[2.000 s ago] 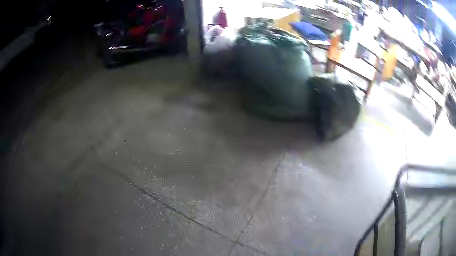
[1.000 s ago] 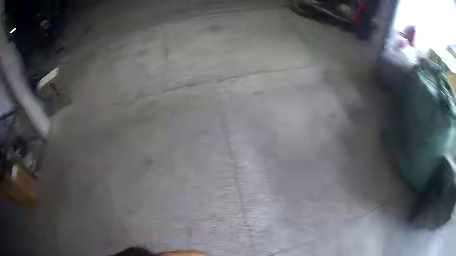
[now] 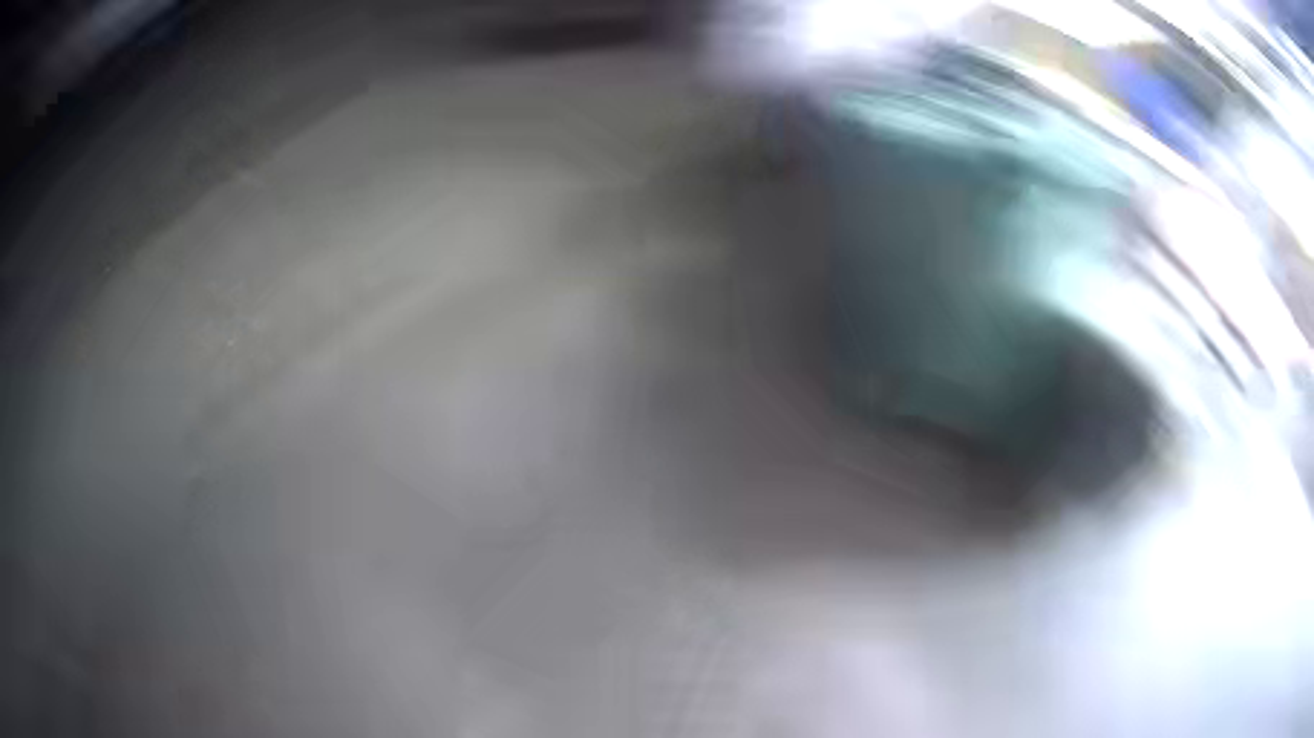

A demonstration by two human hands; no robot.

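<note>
Neither of my hands is in the picture. The frame is strongly blurred. The nearest large thing is a green bulky sack (image 3: 937, 260) standing on the floor right of the middle. A dark, rounded bag (image 3: 1102, 418) sits against its lower right side. Their edges are smeared, and what they hold cannot be told.
Grey concrete floor (image 3: 432, 375) fills the left and middle. A blurred blue thing (image 3: 1160, 104) and pale streaked shapes lie beyond the sack at the upper right. Bright glare covers the lower right. The upper left is dark.
The view has swung, so the green sack and dark bag have shifted from the right edge towards the middle. The things at the left edge and the small shape at the bottom edge have left view.
</note>
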